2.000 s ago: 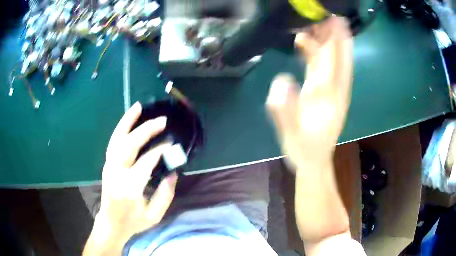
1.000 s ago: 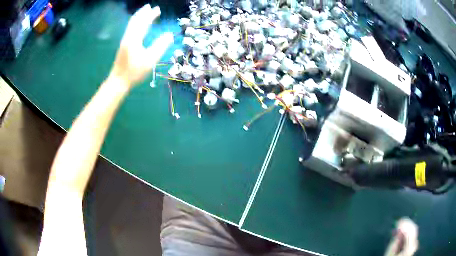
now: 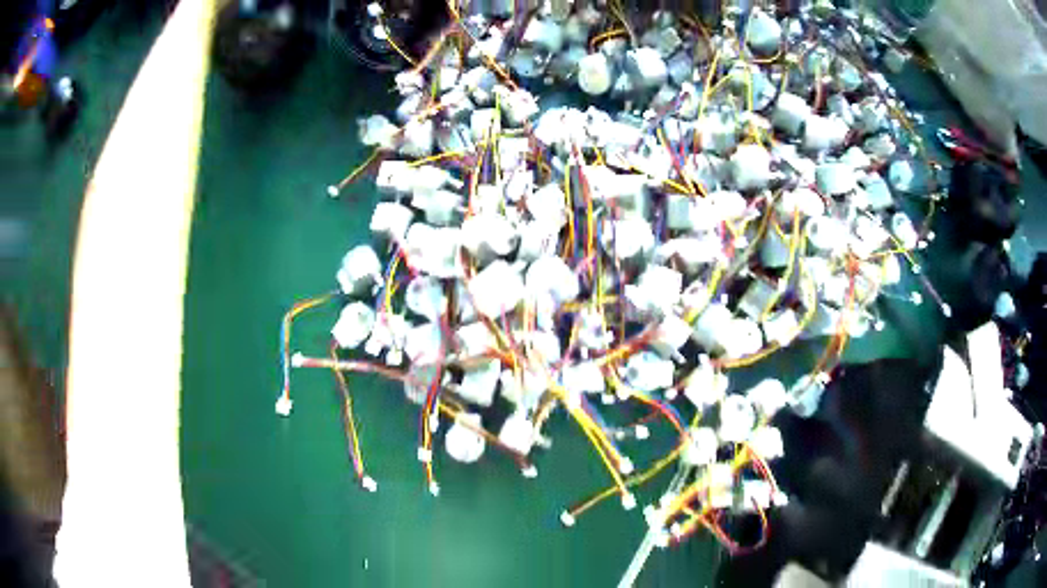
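A large heap of white motors with red, yellow and blue lead wires and tiny white plugs fills the middle of the view. My left forearm reaches up along the left side, and my left hand is cut off by the top edge. My right hand is out of the picture. Round black housings lie at the top, beside the forearm.
The grey-white feeder box stands at the lower right, partly cut off. Black parts lie along the right edge. A clear plastic sheet or bag is at the upper right. A blue and orange object is at the upper left.
The view has moved closer to the motor heap. My left arm has reached farther forward, taking the hand out of view. My right hand and the screwdriver have left the picture.
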